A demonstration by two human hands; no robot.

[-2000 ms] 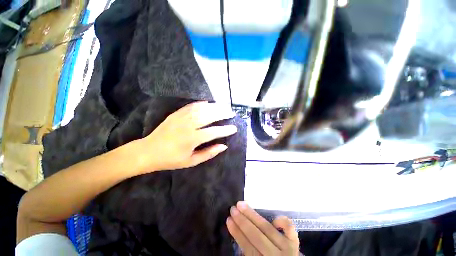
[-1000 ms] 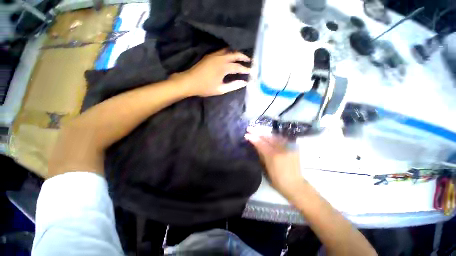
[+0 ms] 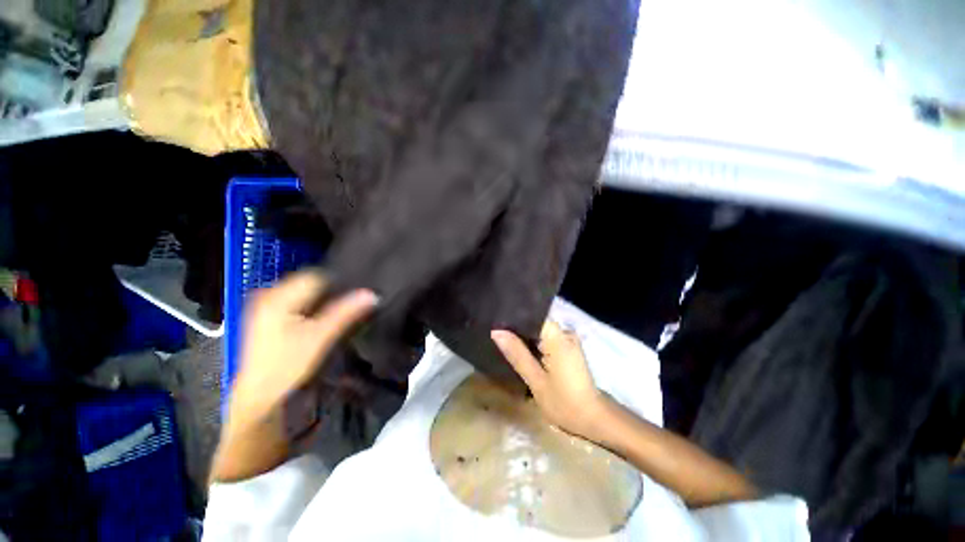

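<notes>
A dark brown-black fabric panel (image 3: 434, 116) hangs from the white table down towards my lap. My left hand (image 3: 302, 328) is at the panel's lower left, thumb and fingers closed on its edge; the hand is slightly blurred. My right hand (image 3: 556, 376) pinches the panel's lower right edge between thumb and fingers, close to my white shirt (image 3: 370, 476). The cloth between the hands is folded and sags. The needle area is out of view.
The white table (image 3: 762, 95) has a ruler tape (image 3: 688, 169) along its front edge. Taped cardboard (image 3: 196, 79) lies at upper left. A blue plastic basket (image 3: 241, 228) stands left below the table. Dark cloth (image 3: 815, 360) hangs at right.
The view has tilted down to the lap. Both hands have left the needle area and moved down to the panel's lower edge, where they grip it. The machine has gone out of view.
</notes>
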